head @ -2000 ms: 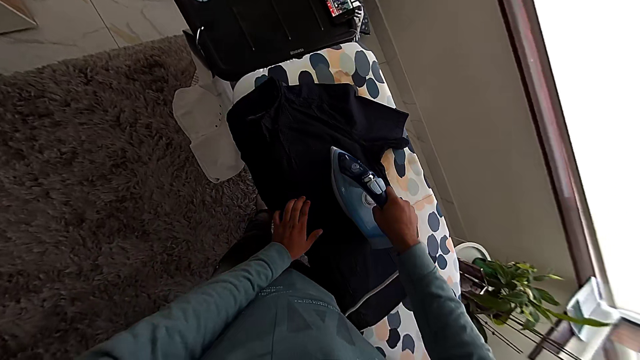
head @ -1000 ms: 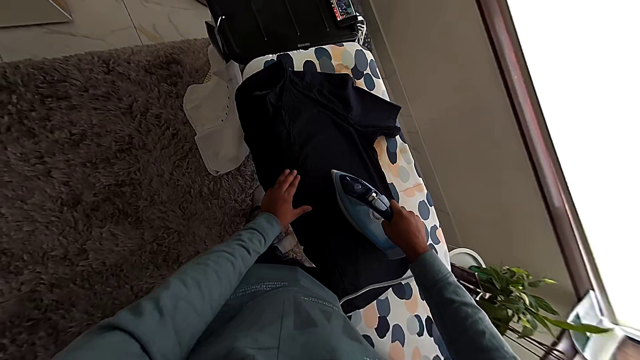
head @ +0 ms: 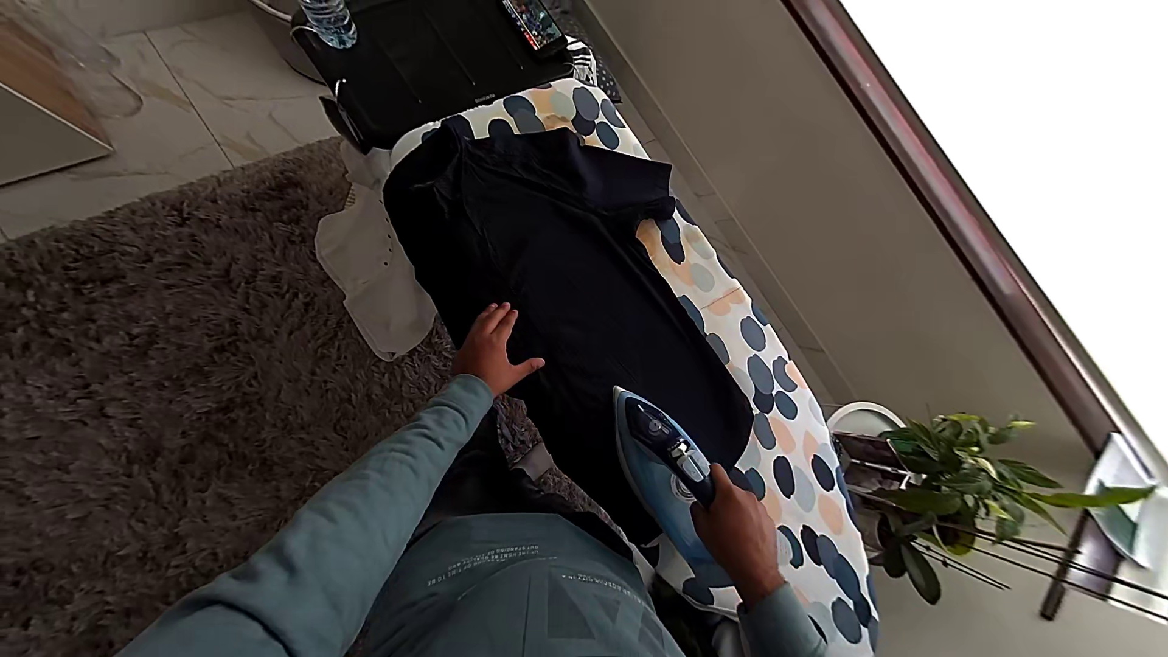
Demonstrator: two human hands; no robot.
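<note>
A black short-sleeved shirt (head: 584, 301) lies spread along an ironing board with a dotted cover (head: 789, 429). My right hand (head: 737, 534) grips the handle of a blue steam iron (head: 662, 474), whose tip points up the shirt from its lower part; the soleplate is hidden. My left hand (head: 495, 351) rests at the shirt's left edge, fingers apart, holding nothing. Part of the shirt's near end is hidden by the iron and my body.
A white garment (head: 379, 283) hangs left of the board above a shaggy rug (head: 182, 392). Beyond the board's far end are a black surface (head: 420, 64), a water bottle (head: 330, 23) and a phone (head: 534, 23). A potted plant (head: 967, 474) stands right.
The iron in my right hand has moved down the shirt toward me. My left hand has stayed near the shirt's left edge. The view has shifted, showing more of the far end.
</note>
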